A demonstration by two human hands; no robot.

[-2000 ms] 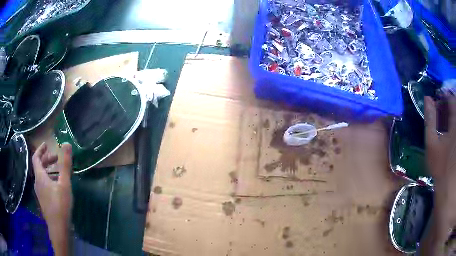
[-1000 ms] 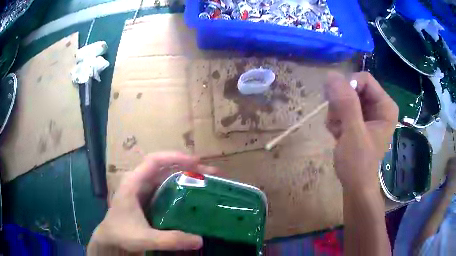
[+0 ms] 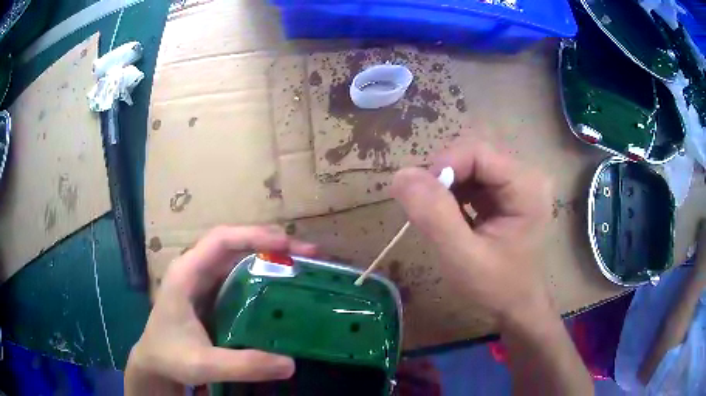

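My left hand [image 3: 193, 332] holds a glossy green housing [image 3: 310, 309] at the bottom centre, thumb across its face and fingers over the top left edge. A silver and red trim piece [image 3: 273, 264] sits at the housing's top left corner. My right hand [image 3: 488, 232] pinches a thin swab stick [image 3: 387, 251], with its white end up between the fingers and its bare tip down at the housing's upper right edge. Whether the tip touches cannot be told. A translucent cup [image 3: 380, 85] stands on stained cardboard [image 3: 224, 155].
A blue bin [image 3: 426, 25] is at the back. A black-handled hammer [image 3: 122, 193] with a white-wrapped head lies at left beside a smaller cardboard sheet [image 3: 58, 155]. Green housings [image 3: 631, 220] are at right. Another person's arm [image 3: 677, 332] shows at lower right.
The swab was in the cup two seconds ago and is now in my right hand, which has moved left to the housing. My left hand has brought the housing in front.
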